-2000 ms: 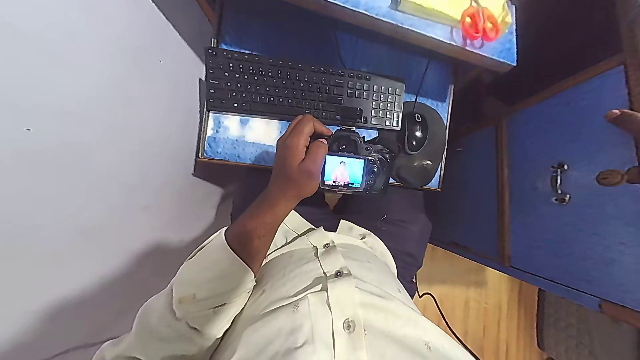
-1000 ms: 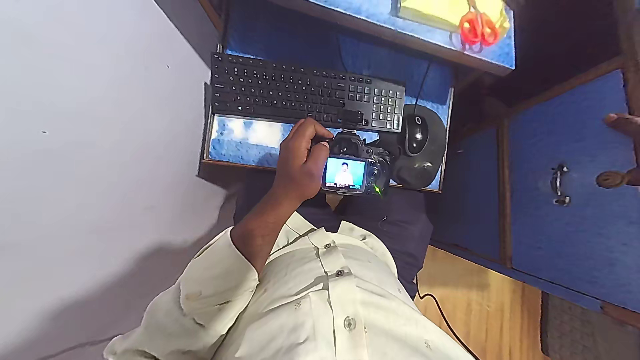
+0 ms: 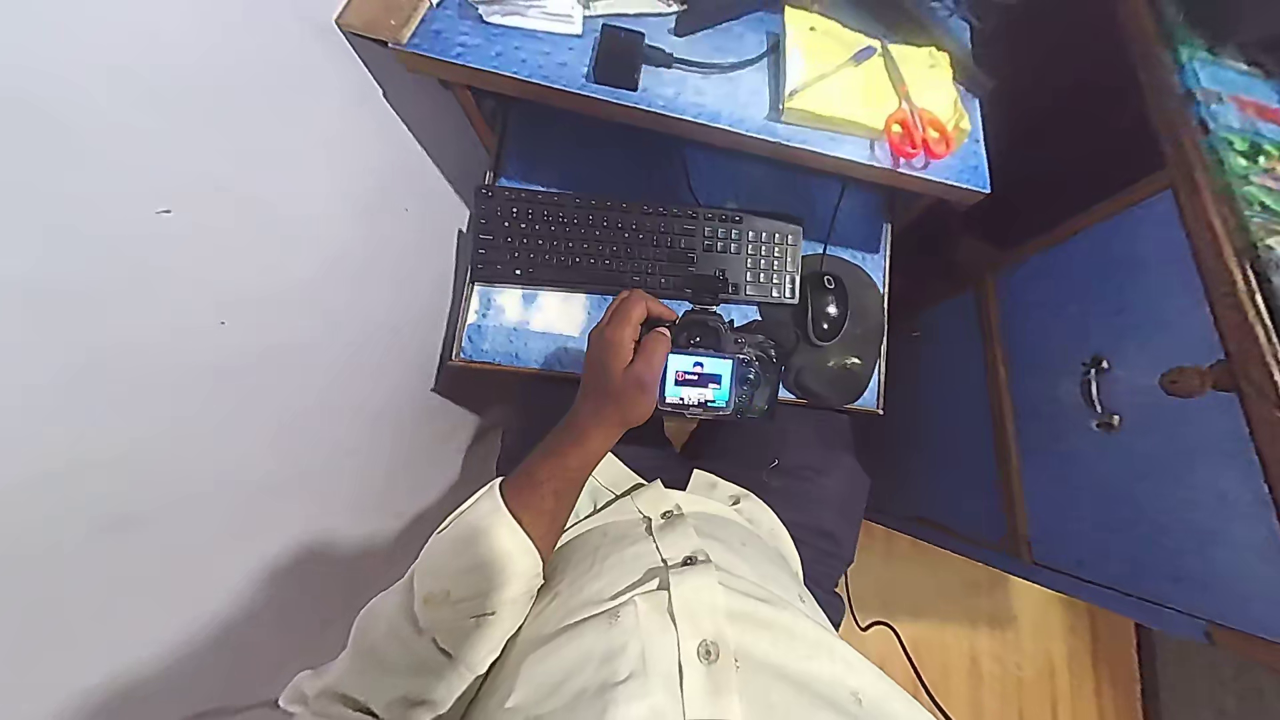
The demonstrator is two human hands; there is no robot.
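A black DSLR camera [image 3: 760, 365] is in my left hand [image 3: 625, 360], which grips its left side with the thumb near the upper left corner of the lit rear screen [image 3: 697, 382]. The screen faces up toward me and shows a picture of a person with a dark message box over it. The camera is over the front edge of the keyboard tray, just below a black keyboard [image 3: 630, 240] and left of a black mouse [image 3: 828, 305] on a dark mouse pad [image 3: 840, 375]. My right hand is not in view.
On the blue desktop [image 3: 540, 65] above lie a black adapter [image 3: 618, 57] with a cable, a yellow pad or cloth [image 3: 825, 95], a pen [image 3: 835, 70] and red-handled scissors [image 3: 915, 130]. A blue cabinet [image 3: 1130, 480] stands at the right, with a wooden knob [image 3: 1190, 380] beside it.
A dark message box has come up over the picture on the camera screen. My left hand keeps its hold. The view has shifted to show more of the desktop.
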